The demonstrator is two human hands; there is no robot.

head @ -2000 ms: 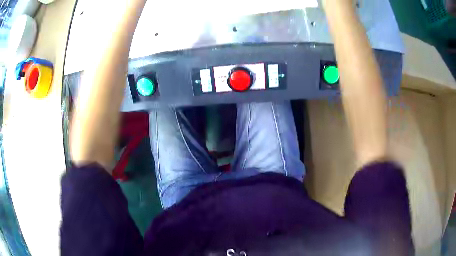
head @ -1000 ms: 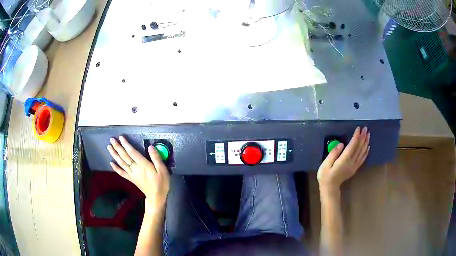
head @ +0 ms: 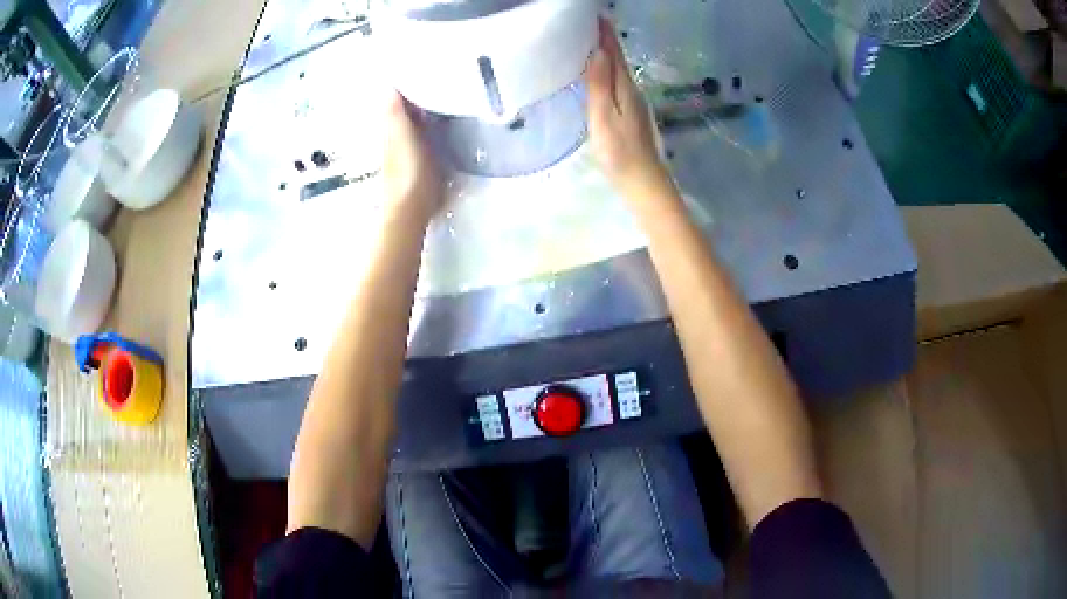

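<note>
A white housing [head: 491, 64] with a narrow dark slot on its side is at the top centre, over the metal table. Its top is cut off by the picture's edge. A clear round part [head: 509, 140] shows just below it; whether they are joined I cannot tell. My left hand [head: 415, 158] holds the housing's left side, and my right hand [head: 618, 111] holds its right side. Some fingers are hidden behind the housing. A pale sheet [head: 527, 240] lies on the table below the clear part.
The metal machine table [head: 749, 222] has a front panel with a red button [head: 559, 411]. Left, white bowls [head: 76, 281] and a tape dispenser [head: 132, 384] stand on the side bench. A fan [head: 907, 14] is top right. A cardboard carton [head: 983, 252] is at the right.
Both hands have left the green buttons, moved forward over the table and taken hold of the white housing. The view has shifted, and the housing now shows at the top.
</note>
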